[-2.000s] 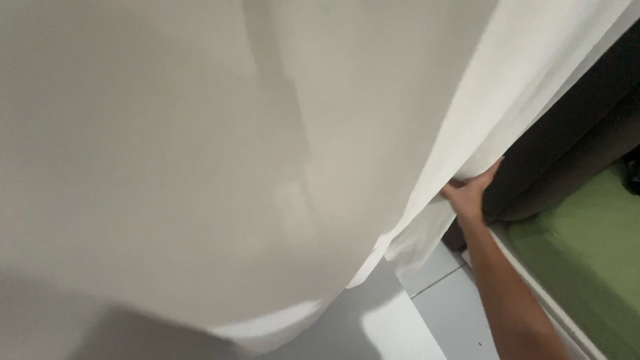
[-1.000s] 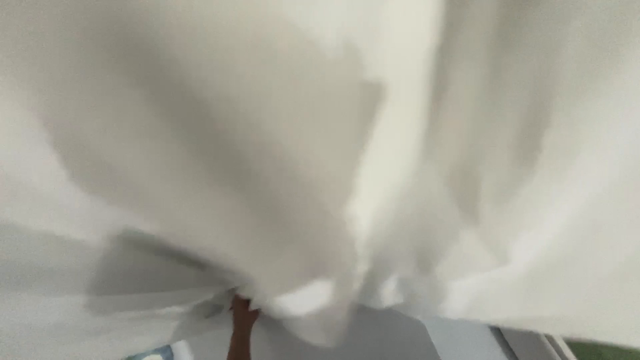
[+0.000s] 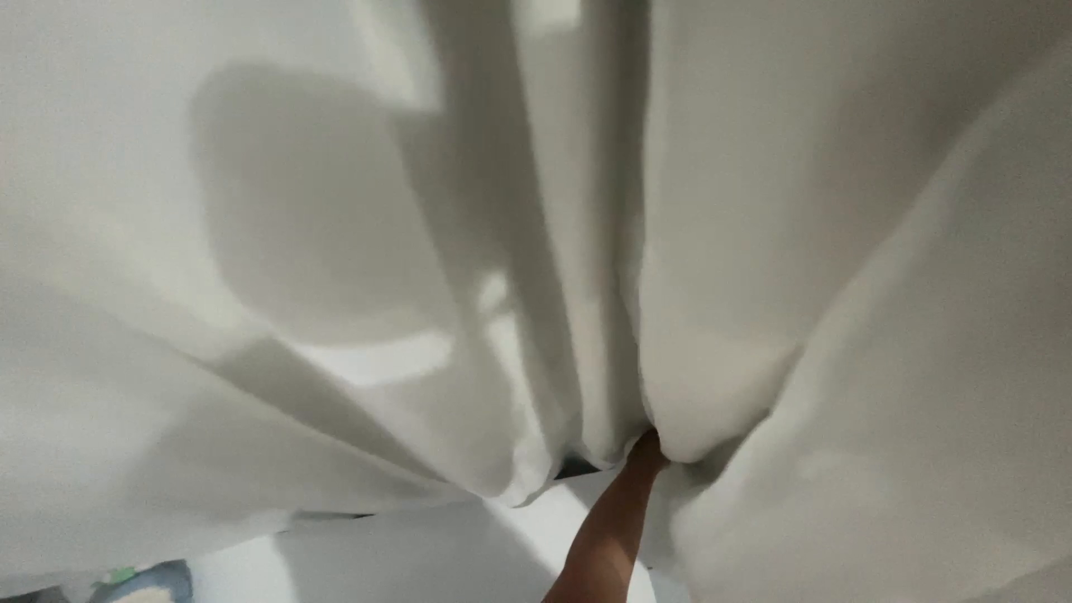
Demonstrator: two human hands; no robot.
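Note:
A large white cloth (image 3: 737,209) fills most of the head view and hangs in deep folds that converge low at the centre. What appears to be my left hand (image 3: 649,445) reaches up from the bottom into these folds, just right of centre. The wrist and forearm show; the fingers are hidden in the cloth, so their grip cannot be seen. Cloth lies against the hand on both sides. My right hand is not visible.
Below the cloth's lower edge lies a pale floor (image 3: 402,553) with shadows across it. A blue and green patterned item (image 3: 155,579) is partly visible at the bottom left. A small dark gap (image 3: 578,467) shows beside the hand.
The visible hand has moved right along the cloth's lower edge since a second ago. The folds are now narrower and deeper. The view has swung away from the green surface seen earlier.

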